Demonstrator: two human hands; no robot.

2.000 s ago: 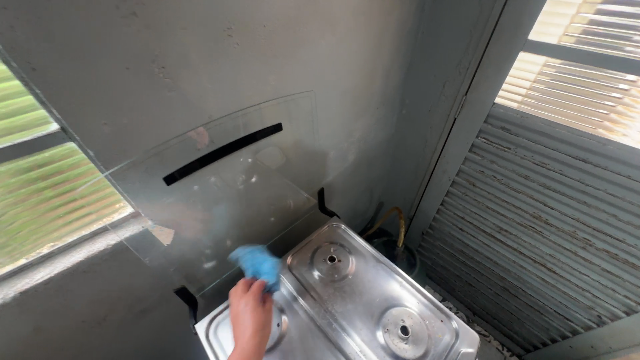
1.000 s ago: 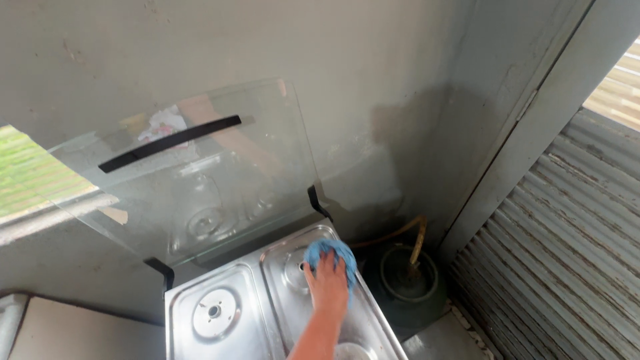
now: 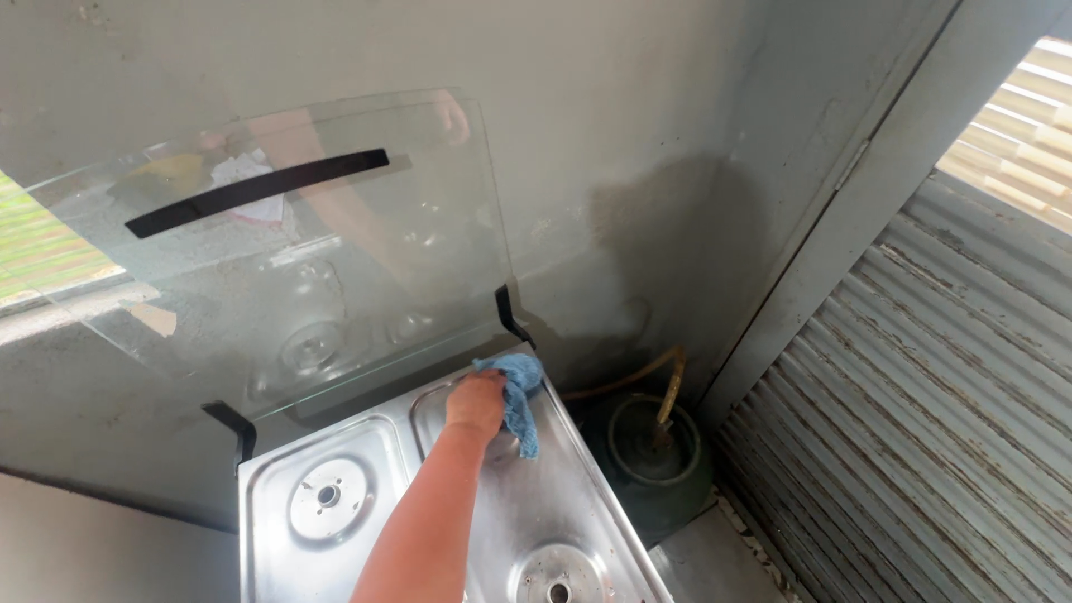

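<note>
My right hand (image 3: 476,404) grips a crumpled blue cloth (image 3: 521,394), pressed on the back right of a stainless steel gas cooktop (image 3: 392,419). The cloth hangs over the fingers' right side and partly covers the rear right burner recess. A round burner base (image 3: 328,496) lies bare to the left, and another (image 3: 559,578) is nearer the front. Behind the cooktop stands its raised glass lid (image 3: 419,209), with a long black handle strip (image 3: 260,191) and black hinges (image 3: 512,316) (image 3: 233,427). The glass reflects an arm. My left hand is not directly in view.
Behind the glass is a grey wall (image 3: 553,75). Right of the cooktop, a dark green gas cylinder (image 3: 657,461) stands on the floor with a yellowish hose (image 3: 674,377). A worn, ribbed grey shutter (image 3: 921,368) is at the right, and a pale flat surface (image 3: 100,536) at lower left.
Two seconds ago my hand and the cloth were over the left burner; a second ago they were at the rear right burner. Now they are by the back right corner. The view has shifted.
</note>
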